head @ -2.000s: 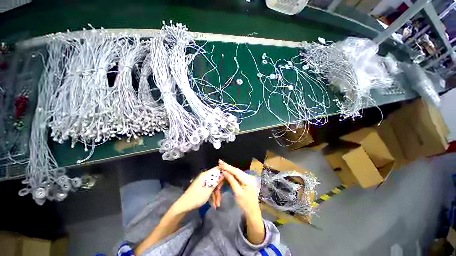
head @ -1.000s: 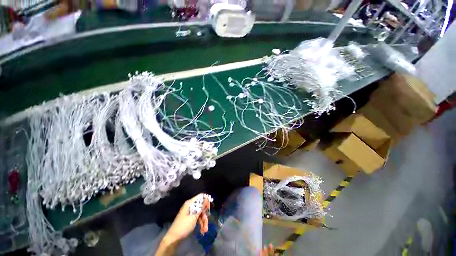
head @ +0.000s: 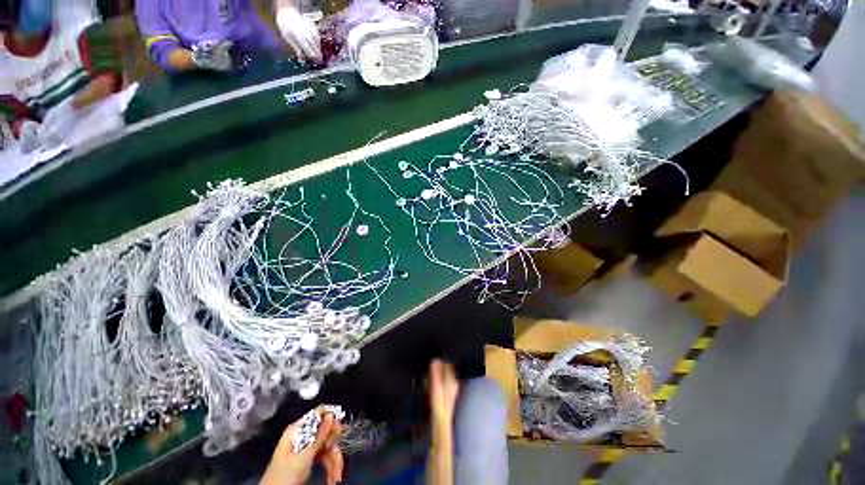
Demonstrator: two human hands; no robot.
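My left hand is at the lower centre, below the bench edge, closed around a small bunch of white cable end pieces. Thin wires appear to trail to the right of it. My right hand is to its right beside my knee, fingers extended and slightly blurred, with nothing seen in it. Thick white cable bundles lie side by side on the left of the green bench, their round ends over the near edge. Loose leads with small white discs lie spread at bench centre.
An open carton of tangled leads is right of my knee. More cartons stand farther right. Bagged leads lie at the bench's right. A white housing is on the belt. People's hands and sleeves show across it.
My hands were together two seconds ago and are now apart. My right hand has come back into fuller view. The camera view has turned, showing people beyond the belt.
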